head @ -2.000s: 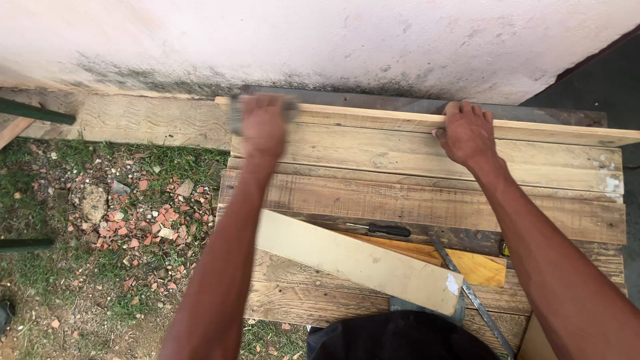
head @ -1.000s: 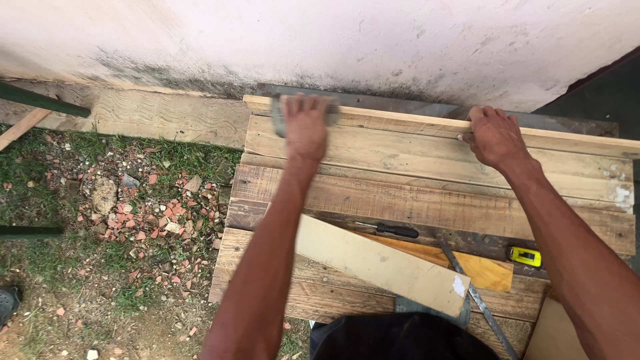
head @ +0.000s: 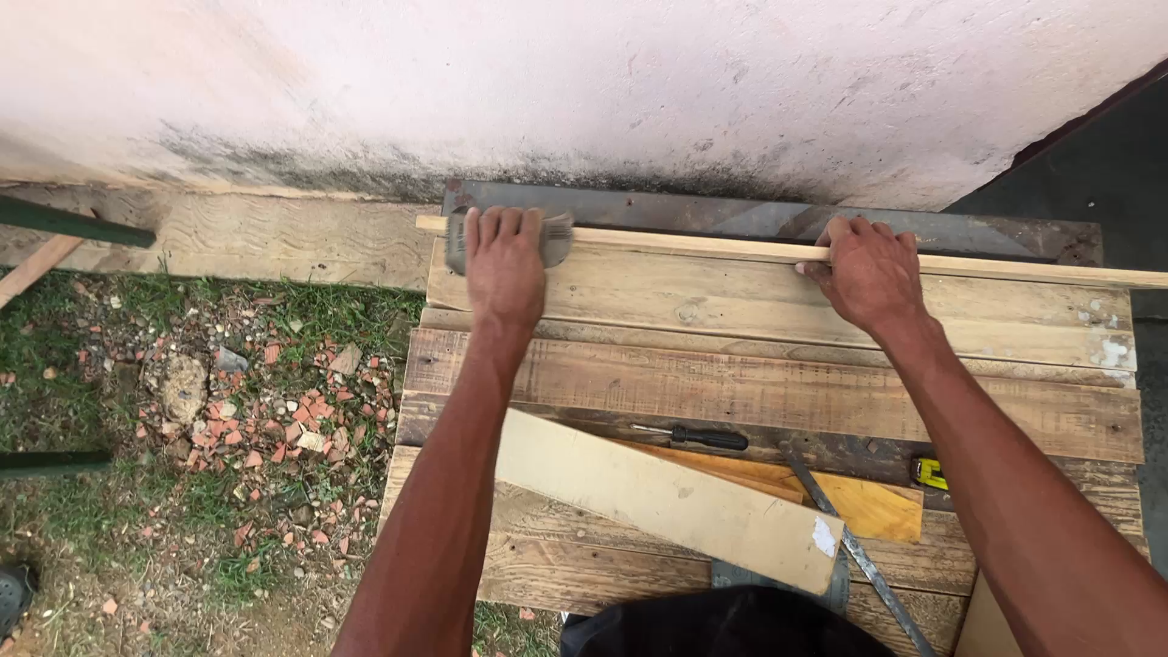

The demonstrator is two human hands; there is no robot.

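A long narrow wooden strip (head: 693,245) lies along the far side of a plank-topped work surface (head: 776,392). Near its left end, my left hand (head: 504,260) presses a grey, worn sheet of what looks like sandpaper (head: 557,241) over the strip; the palm hides part of the sheet. Farther right, my right hand (head: 871,269) grips the same strip, thumb on the near side and fingers over the top. Closer to my body lie a screwdriver with a black handle (head: 710,438), a pale flat board (head: 671,497), a yellowish wood piece (head: 867,502) and a metal bar (head: 858,547).
Behind the strip, a dark metal plate (head: 730,214) runs beside the pink wall (head: 584,91). A yellow tape measure (head: 929,473) sits near my right forearm. Left of the planks are grass and broken tile rubble (head: 301,420), with green bars (head: 73,221) at the far left.
My left hand, with the grey sheet, has shifted along the left part of the strip between frames. My right hand stays on the strip. The view has moved slightly.
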